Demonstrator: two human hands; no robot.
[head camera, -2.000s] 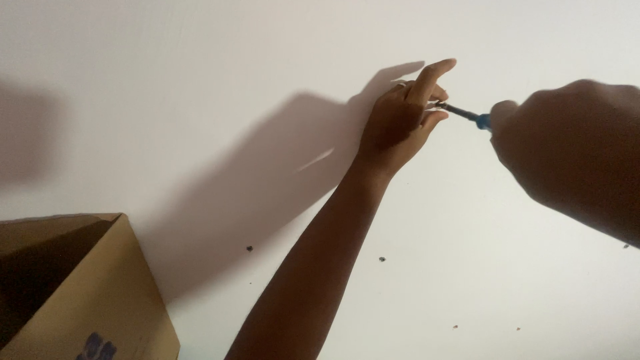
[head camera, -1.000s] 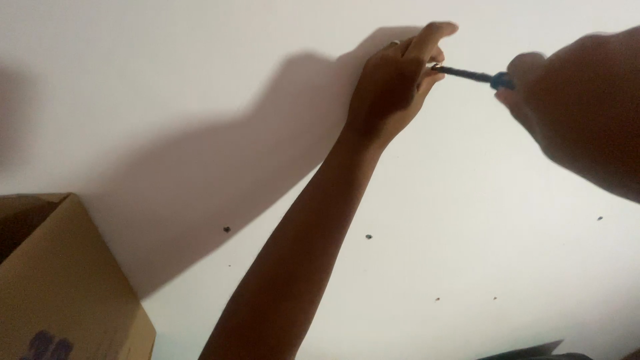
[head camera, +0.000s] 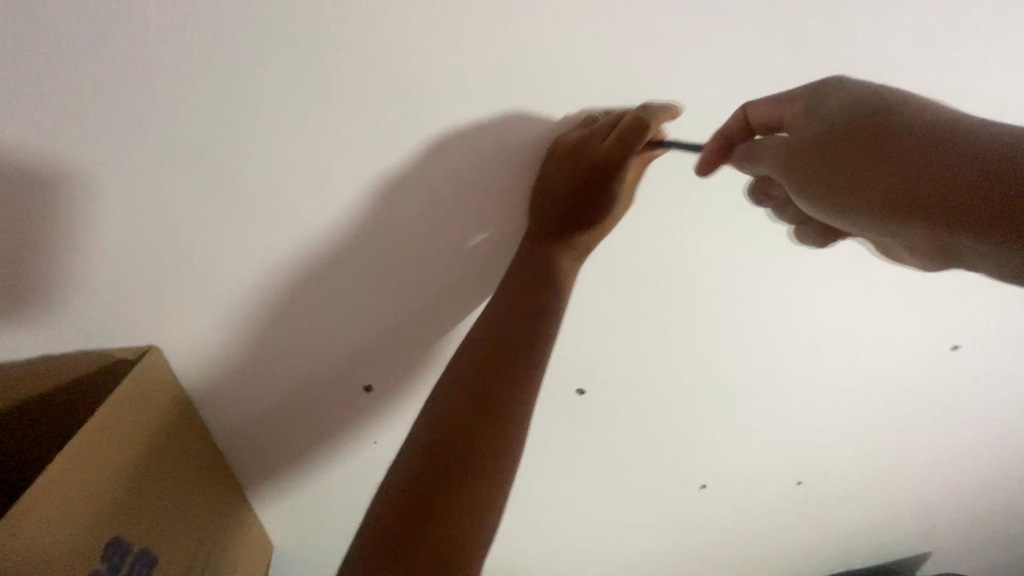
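My left hand (head camera: 592, 176) rests against the white wall (head camera: 768, 320), its thumb and fingers around the tip end of a screwdriver's dark shaft (head camera: 680, 146). What the fingertips pinch there is too small and hidden to tell. From the right comes my right hand (head camera: 808, 160), with thumb and forefinger at the other end of the shaft and the remaining fingers curled below. The screwdriver's handle is hidden by the right hand now. The shaft lies nearly level between the two hands.
An open cardboard box (head camera: 184, 448) with purple marking stands at the lower left. Several small dark holes or marks, one of them a hole (head camera: 581, 392), dot the wall below the hands. A dark flat object (head camera: 888, 565) shows at the bottom right edge.
My right hand has changed its hold: it showed as a closed fist behind the blue handle, and now its fingers are partly spread. My left hand stays at the shaft's tip. The view has shifted slightly.
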